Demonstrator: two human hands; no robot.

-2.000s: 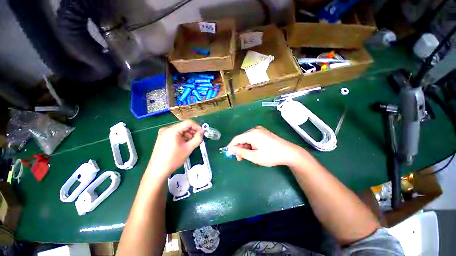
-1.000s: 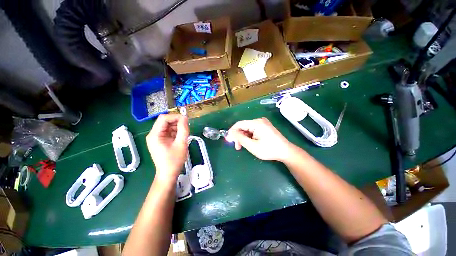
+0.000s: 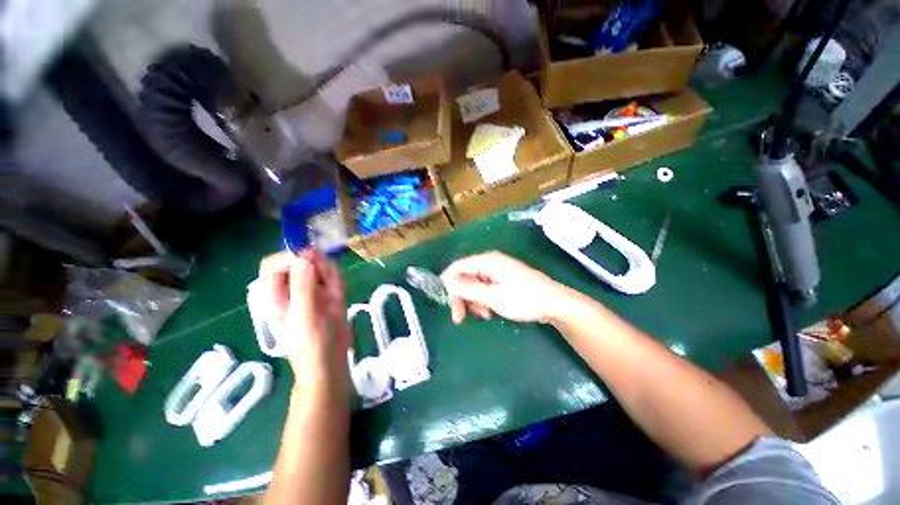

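My right hand (image 3: 503,286) pinches a small clear, partly greenish piece (image 3: 428,284) above the bench; its exact form is unclear. My left hand (image 3: 306,306) is raised left of it, blurred, with its fingertips together near the blue bin; whether they hold anything cannot be told. Two white loop housings (image 3: 402,321) lie side by side between and below the hands, round ends toward me. Another white loop (image 3: 264,318) is partly hidden behind my left hand.
Paired white loops (image 3: 233,404) lie at left, stacked loops (image 3: 632,271) at right. Behind are a blue parts bin (image 3: 301,222), a carton of blue batteries (image 3: 395,202) and other cartons (image 3: 508,192). A grey electric screwdriver (image 3: 787,222) and black-handled tool (image 3: 787,340) are at right.
My left hand has moved left and down from the clear piece; the small white ring seen at its fingertips is no longer discernible. My right hand stays nearly in place. The view has shifted.
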